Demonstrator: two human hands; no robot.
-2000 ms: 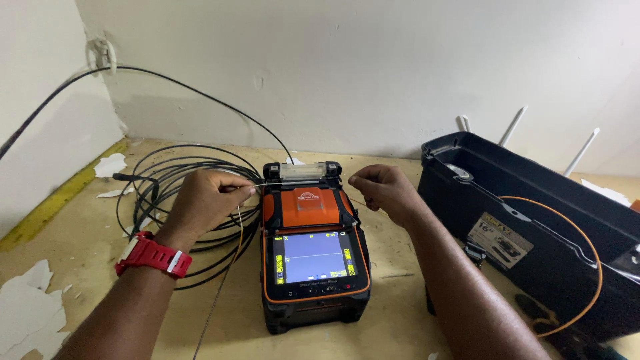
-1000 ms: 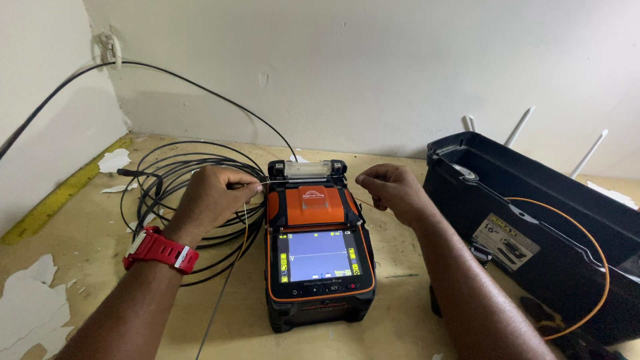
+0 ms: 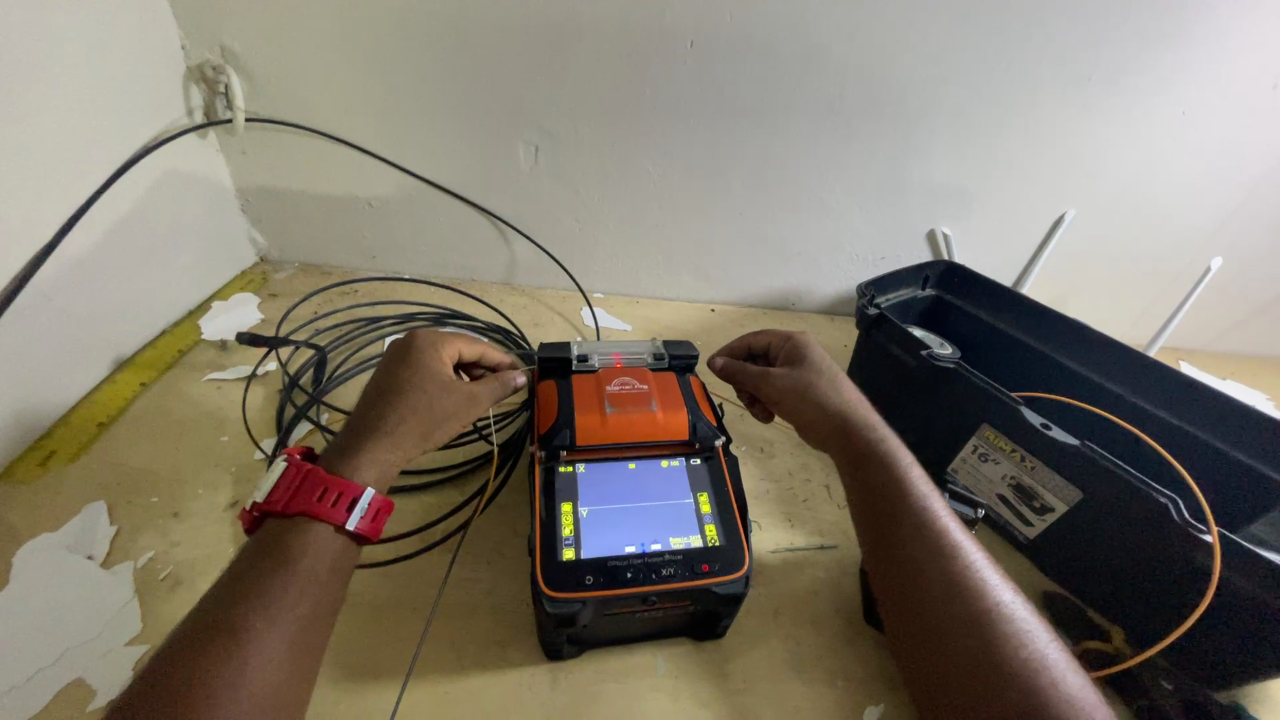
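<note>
An orange and black fusion splicer [image 3: 645,500] stands on the table with its screen lit and its orange cover down. At its back, a clear-lidded heater tray [image 3: 618,355] shows a small red light. Just left of that tray, my left hand [image 3: 440,395] pinches a thin optical fiber [image 3: 494,440], whose pale and yellowish length hangs below the fingers. My right hand [image 3: 775,380] is on the other side, thumb and forefinger together near the tray's right end; a thin orange fiber [image 3: 745,402] runs beside it, and the fingertips' hold is too small to make out.
Coiled black cable [image 3: 400,300] lies behind my left hand, one strand rising to the wall. A dark toolbox [image 3: 1010,450] with an orange fiber cable [image 3: 1215,540] over its side stands right. Paint flakes [image 3: 65,610] and a yellow strip [image 3: 130,370] lie left. White rods [image 3: 1045,248] stand behind the toolbox.
A red light now shows at the heater tray, where none was plain before. Both hands remain on either side of the splicer with only small shifts.
</note>
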